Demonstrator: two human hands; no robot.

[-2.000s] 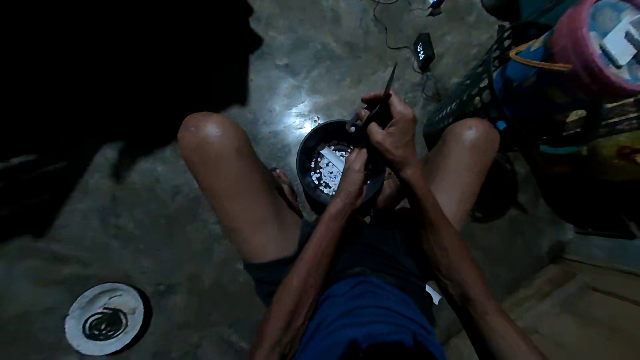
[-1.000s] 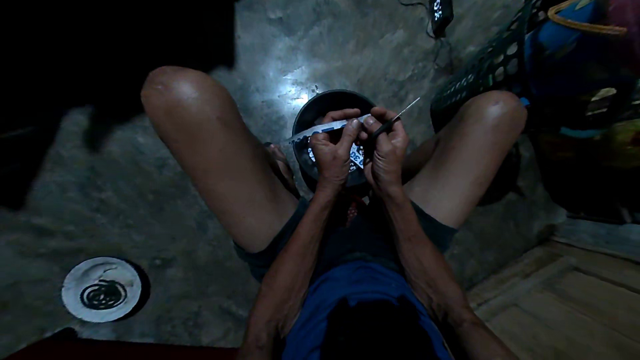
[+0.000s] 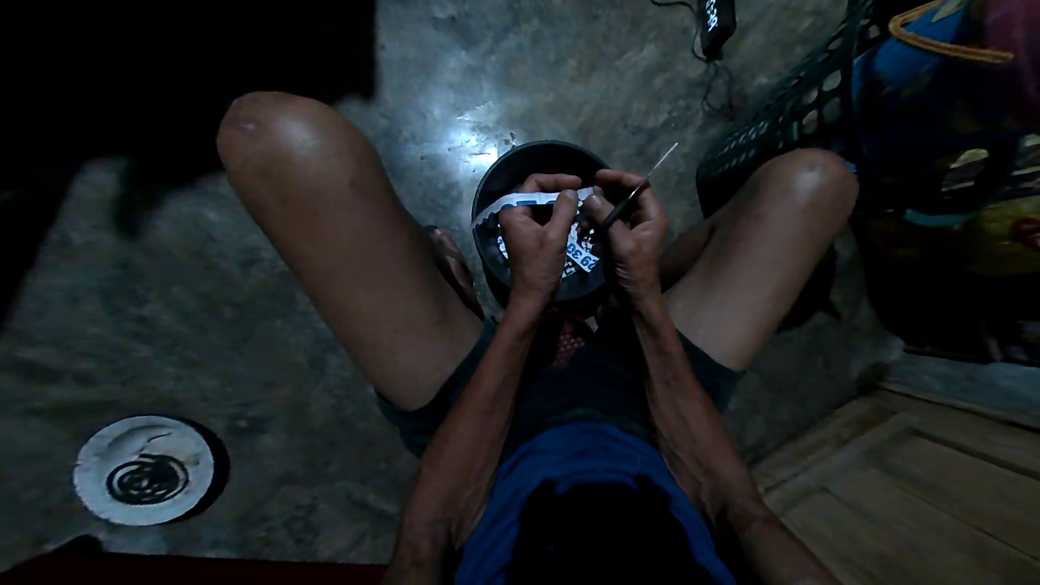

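Note:
Between my knees stands a round dark bowl [image 3: 540, 154] with small white paper pieces and a printed paper strip [image 3: 581, 257] inside. Over it, my left hand [image 3: 538, 244] pinches a white paper strip with blue print [image 3: 520, 199], whose free end hangs to the left. My right hand [image 3: 634, 236] is close beside it, its fingertips at the strip's right end. A thin tool with a dark handle [image 3: 626, 203] lies in the right hand, its slim pale tip pointing up and right; whether it is a knife or scissors I cannot tell.
A white plate [image 3: 89, 479] with a dark coil sits on the concrete floor at lower left. A dark plastic basket [image 3: 780, 114] with cloth stands at upper right. Near the top lie a black power adapter [image 3: 717, 28] and its cord. A wooden panel [image 3: 918, 479] is at lower right.
Two seconds ago my right hand held the tool upright above the bowl's right edge. Both hands have since come together over the bowl, with the strip stretched out to the left.

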